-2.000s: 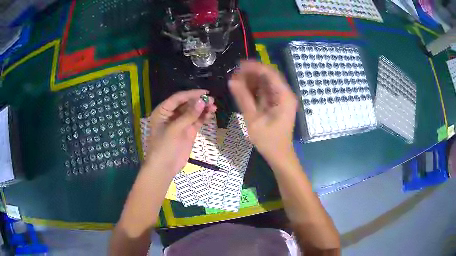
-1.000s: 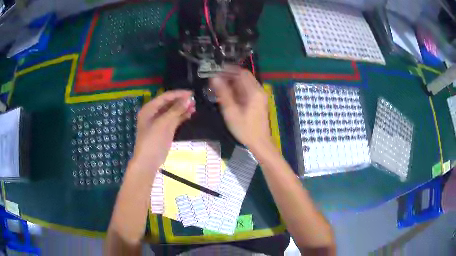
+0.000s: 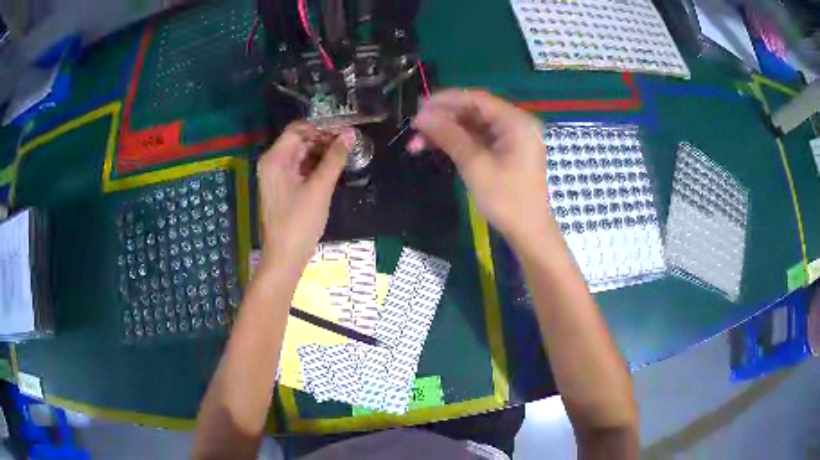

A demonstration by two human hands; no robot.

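The black-based fixture stands at the centre, with metalwork and a shiny round nest at its front. My left hand has thumb and fingers close together at the left side of the nest; whether a small round component is between them is hidden. My right hand is just right of the nest, blurred, fingers bent towards it. A thin light line shows by its fingertips; I cannot tell if it is held. Label sheets, yellow paper and a black stick lie in front.
A clear tray of round parts lies left. A thicker silver-white parts tray and a thin translucent tray lie right. A white tray is behind them. Red leads hang at the fixture. A paper-topped stack is far left.
My left hand has moved forward and right to the nest, from holding a small component in front of the fixture two seconds ago. My right hand has drawn back rightwards from the nest.
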